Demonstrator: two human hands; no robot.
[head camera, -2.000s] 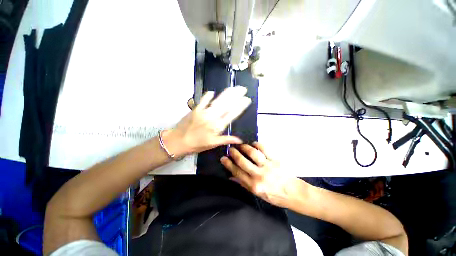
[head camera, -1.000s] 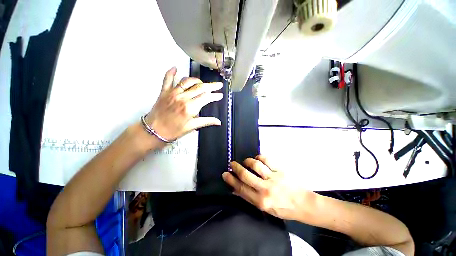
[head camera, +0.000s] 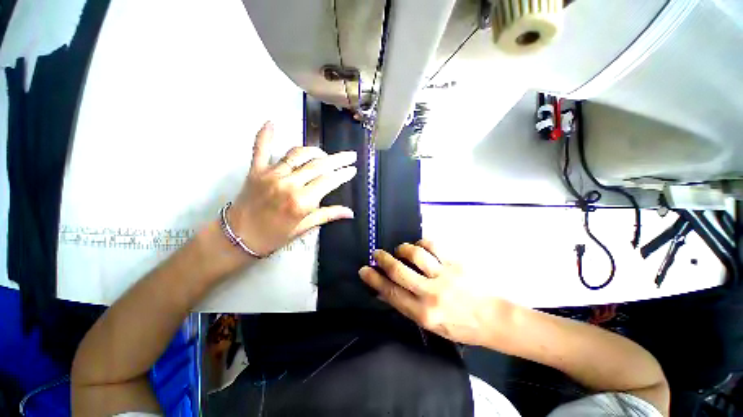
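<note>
A long black fabric panel runs from under the needle area down over the table's near edge. A dotted whitish zipper chain or tape lies along its middle. My left hand lies flat with fingers spread, its fingertips on the panel's left part, below the needle. My right hand is at the panel's near part, fingers bent over the lower visible end of the chain; whether it pinches the chain is hidden under the fingers. The white sewing machine head stands above the panel.
Black fabric strips lie at the table's left. Small red-and-white snips, a knotted black cord and small dark sticks lie right. A cream ribbed knob is on the head. A blue crate is below the table.
Since two seconds ago, my left hand has moved left off the chain, its fingers spreading. My right hand stays near the chain's lower end. The view has shifted, and the knob has come into sight.
</note>
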